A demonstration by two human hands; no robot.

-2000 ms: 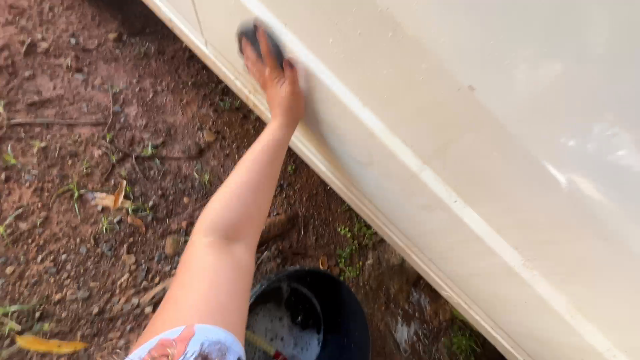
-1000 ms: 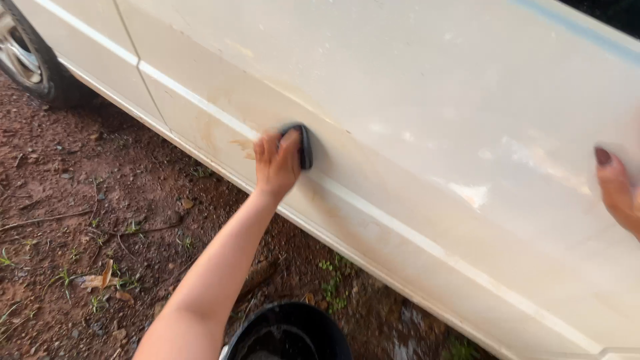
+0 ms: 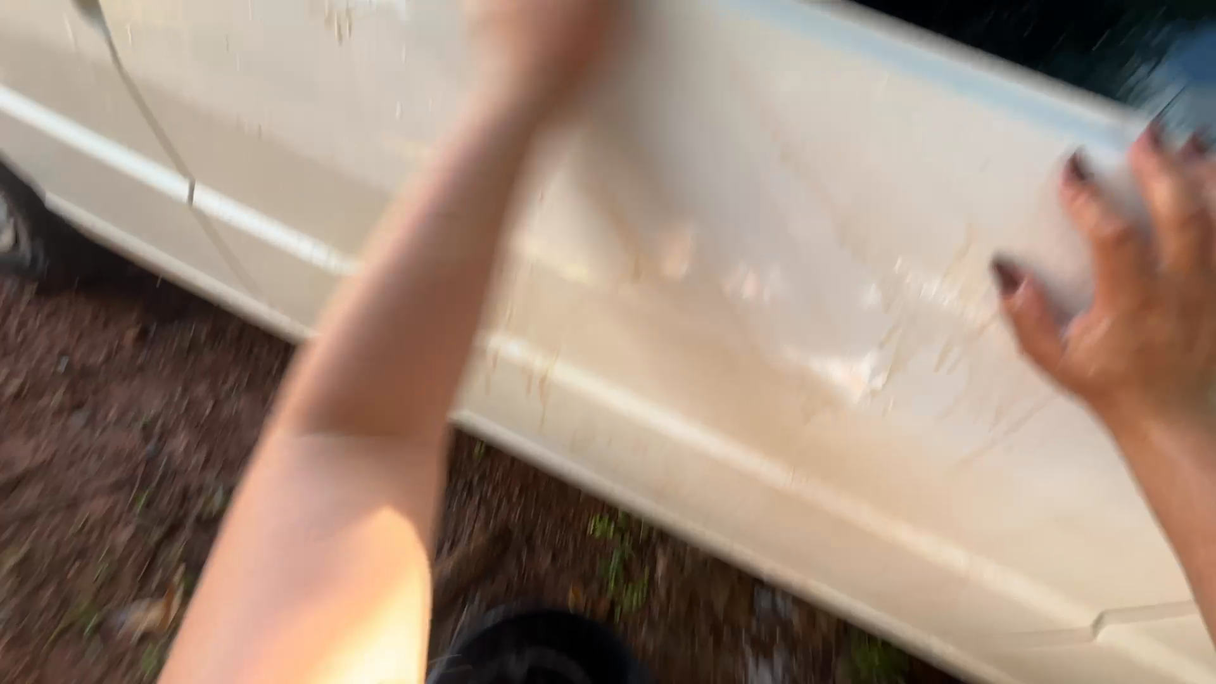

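My left hand [image 3: 556, 38] is blurred at the top edge, raised against the upper part of a wet, cream car door [image 3: 741, 313]; its fingers are cut off by the frame, so what it holds cannot be seen. My right hand [image 3: 1140, 285], with dark nails, rests spread on the door just below the window [image 3: 1073, 38], its fingers apart and nothing in it. Brownish streaks and wet patches mark the panel between the two hands. A white stripe [image 3: 665, 418] runs along the lower door.
A black bucket [image 3: 541, 651] stands on the ground below the door, its lower part out of frame. Reddish-brown soil [image 3: 114, 399] with small green weeds [image 3: 617, 565] lies beside the car. Part of a wheel [image 3: 19, 223] shows at the left edge.
My left hand has moved from low on the door, where it held a dark scrubbing pad, up to its upper part. More of my right hand has come into view.
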